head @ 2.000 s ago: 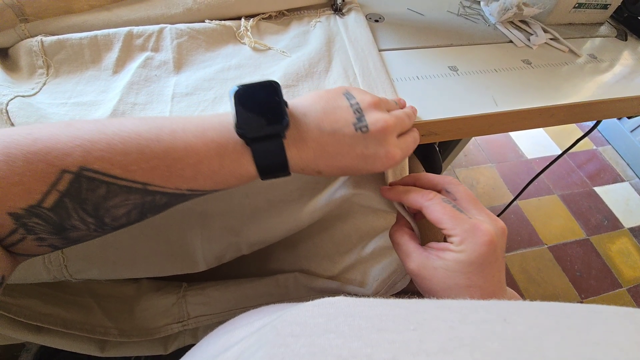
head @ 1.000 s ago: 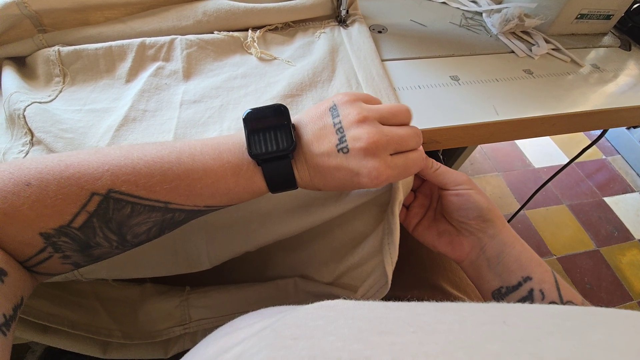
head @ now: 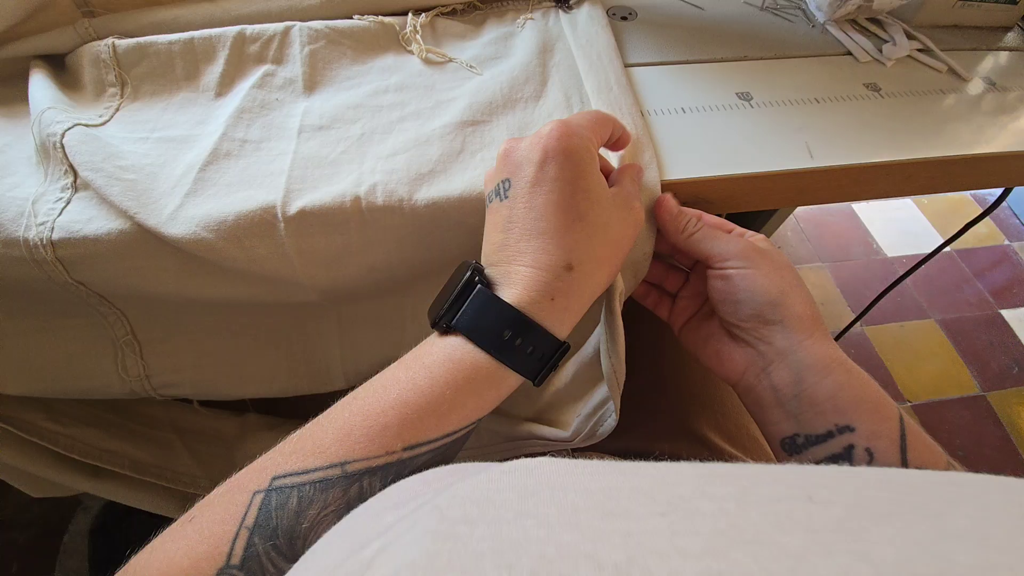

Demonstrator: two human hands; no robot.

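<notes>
Cream woven fabric (head: pixel 344 160) lies over the sewing table, its folded right edge running down past the table front. My left hand (head: pixel 564 212), with a black smartwatch (head: pixel 500 324) on the wrist, rests on this folded edge with curled fingers; its thumb is hidden, so its grip is unclear. Beside it on the right, my right hand (head: pixel 724 280) pinches the edge between the thumb and fingers, whose tips are partly behind the fabric. Loose threads (head: pixel 420 40) lie on the upper part, and a stitched seam (head: pixel 60 192) curves down the left side.
The white sewing table (head: pixel 744 144) has a printed ruler scale and a wooden front edge. Behind it are pins (head: pixel 780 10) and a bundle of white fabric strips (head: pixel 872 32). A black cable (head: pixel 920 268) hangs over the tiled floor (head: pixel 912 360) at right.
My left hand has turned, its fingers now pointing more away from me, and its index finger has lifted. My right hand has stayed at the fabric edge, its palm turning upward.
</notes>
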